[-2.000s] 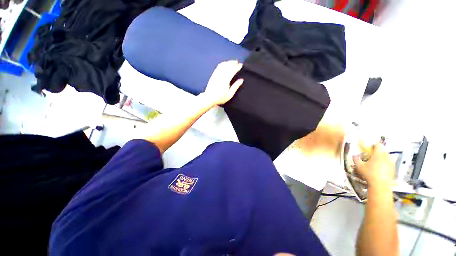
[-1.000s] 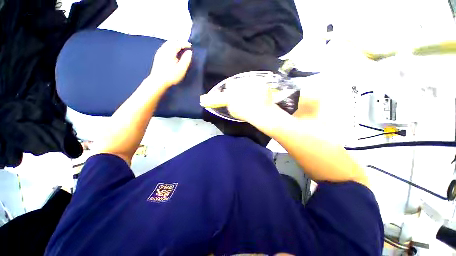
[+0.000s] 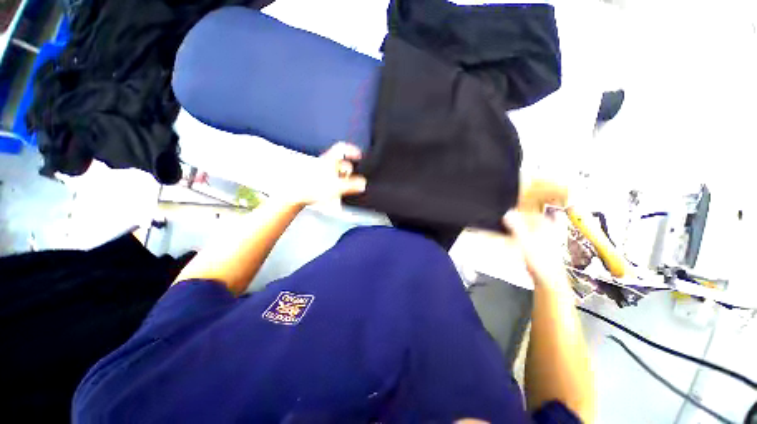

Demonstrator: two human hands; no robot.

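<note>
The black trousers (image 3: 448, 141) lie over the right part of the navy padded board (image 3: 274, 79), with a folded part spread beyond its far side. My left hand (image 3: 339, 175) grips the cloth's near left edge, fingers on the hem. My right hand (image 3: 531, 236) is blurred at the near right corner of the cloth, fingers against its edge; whether it pinches the cloth is not clear. The steam iron (image 3: 599, 244), with a yellowish handle, stands at the right end of the board, out of my hands.
A crumpled black garment pile (image 3: 104, 91) is at the far left. Another black heap (image 3: 83, 323) is at the lower left. A small dark piece (image 3: 610, 106) lies on the white table at the right. Dark cables (image 3: 681, 356) run off to the right.
The iron was in my right hand on the cloth and now stands at the right end. My right hand has moved to the cloth's corner, my left hand to its near edge.
</note>
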